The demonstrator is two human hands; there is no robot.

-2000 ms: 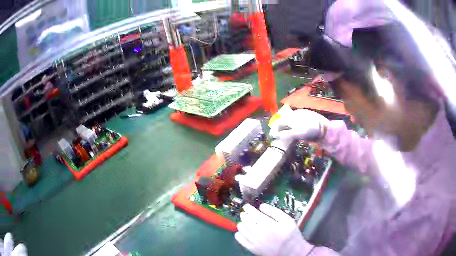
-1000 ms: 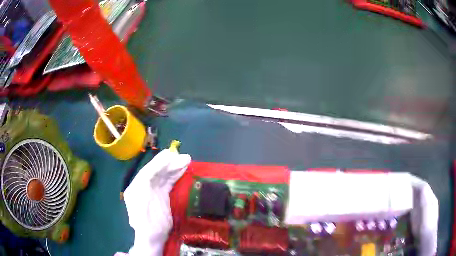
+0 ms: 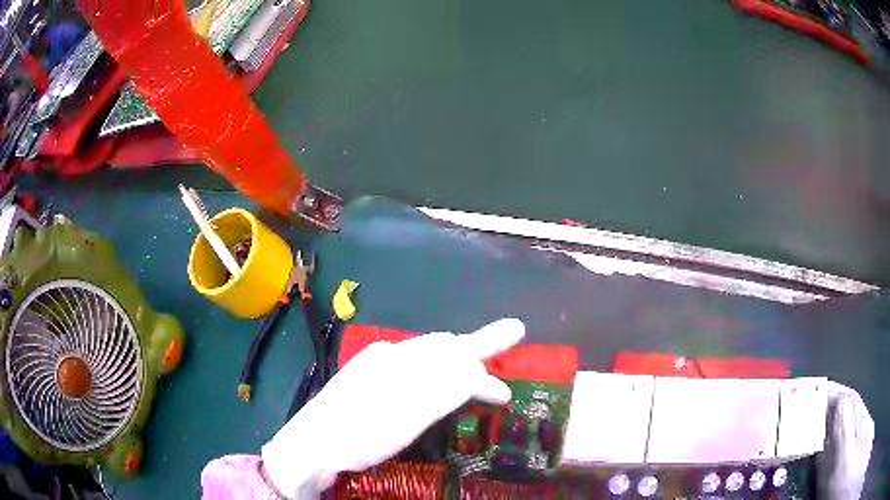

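Observation:
The circuit board (image 3: 540, 398) lies component side up on its red pad (image 3: 546, 361) at the bottom, cut off by the frame. Its flat silver-white heat sink (image 3: 712, 418) is at the back right; copper-red chokes (image 3: 395, 480) are at the left. My left hand (image 3: 385, 395), in a white glove, lies over the board's back left corner, index finger stretched out and apart from the thumb, with nothing seen in it. It hides the corner. My right hand (image 3: 851, 441), gloved and partly cut off, grips the board's right end beside the heat sink; its fingertips are hidden.
Left of the board are black-handled side cutters (image 3: 293, 311), a yellow-ended slim tool (image 3: 344, 300), a yellow cup (image 3: 256, 283) holding a white stick, and a green fan (image 3: 156, 342). A red-wrapped upright (image 3: 210, 107) stands behind. White strips (image 3: 625, 246) cross the mat.
The view has swung from a seated person in pink and several boards down to this board. Since one second ago, my left hand has moved from the pad's left edge onto the board's corner.

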